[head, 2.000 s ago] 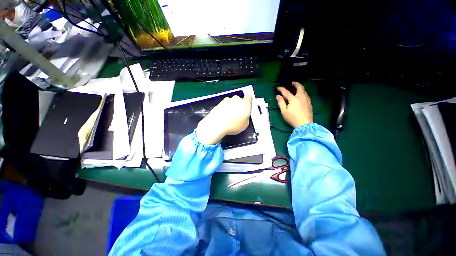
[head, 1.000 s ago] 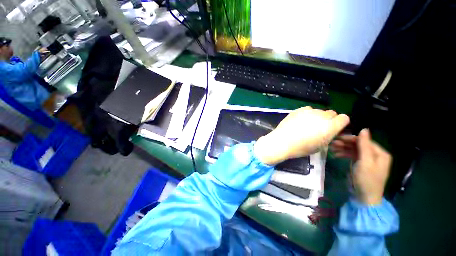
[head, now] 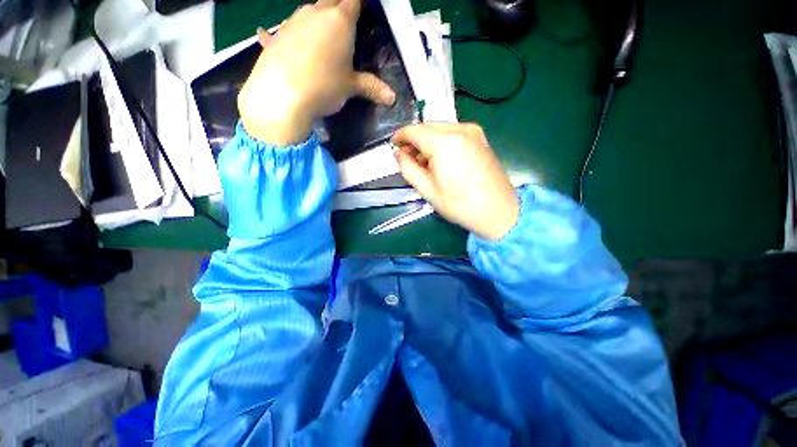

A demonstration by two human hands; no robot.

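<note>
A glossy black tablet-like panel [head: 371, 122] lies on white sheets [head: 371, 166] on the green bench, partly hidden by my hands. My left hand [head: 306, 70] is over its middle with the thumb spread; its upper fingertips reach the picture's top edge. My right hand [head: 454, 170] is at the panel's lower right corner, thumb and forefinger close together. Whether they pinch anything small cannot be made out. Silver scissor blades [head: 402, 218] show below the sheets; their handles are hidden by my right hand.
The black mouse [head: 507, 10] is at the top. A dark slim scanner [head: 625, 48] with a cable lies to its right. A stack of black panels [head: 44, 166] and papers stands left, crossed by a hanging cable. More sheets [head: 782, 113] are far right. Blue bins [head: 79, 319] are on the floor.
The view has swung back right and tilted down; keyboard and monitor have left it. My right hand has moved from the mouse to the panel's lower right corner. My left hand has spread its thumb.
</note>
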